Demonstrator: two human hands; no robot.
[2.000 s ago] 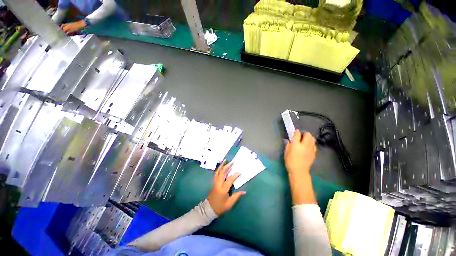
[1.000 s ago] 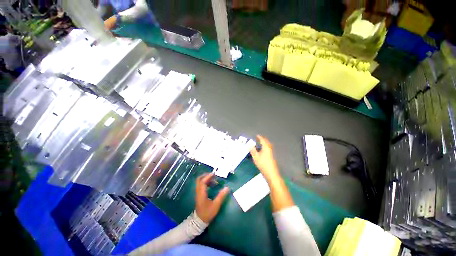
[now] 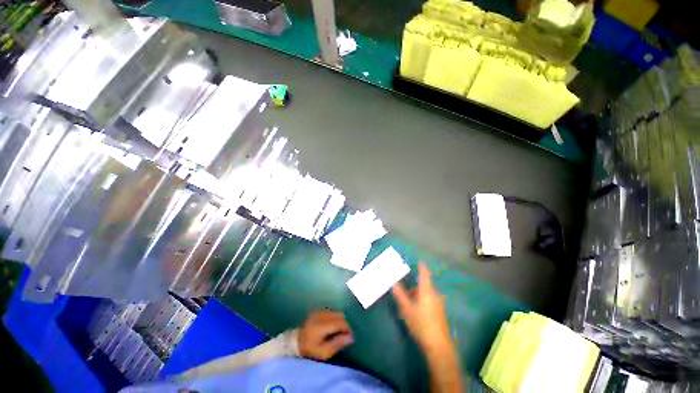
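A small white-glaring rectangular piece (image 3: 378,277) lies on the green mat (image 3: 307,285). Its material cannot be told under the glare. My right hand (image 3: 420,301) is at its right edge, blurred, fingers apart; no held thing shows. My left hand (image 3: 324,335) is below and left of the piece, fingers curled; whether it holds anything cannot be told. Another white-glaring piece (image 3: 354,241) lies between it and the metal stack. A power supply unit (image 3: 491,225) lies on the dark belt, its black cord (image 3: 546,232) coiled to its right.
Stacked metal shells (image 3: 132,180) rise on the left and more metal stacks (image 3: 625,257) on the right. A blue bin (image 3: 219,338) sits lower left. Yellow sheets stand in a black tray (image 3: 468,104) across the belt. A yellow sheet stack (image 3: 537,355) lies lower right.
My right hand has moved from the metal stack down to beside the white piece. My left hand has moved lower and curled. A second white piece now lies apart from the stack. The view has shifted.
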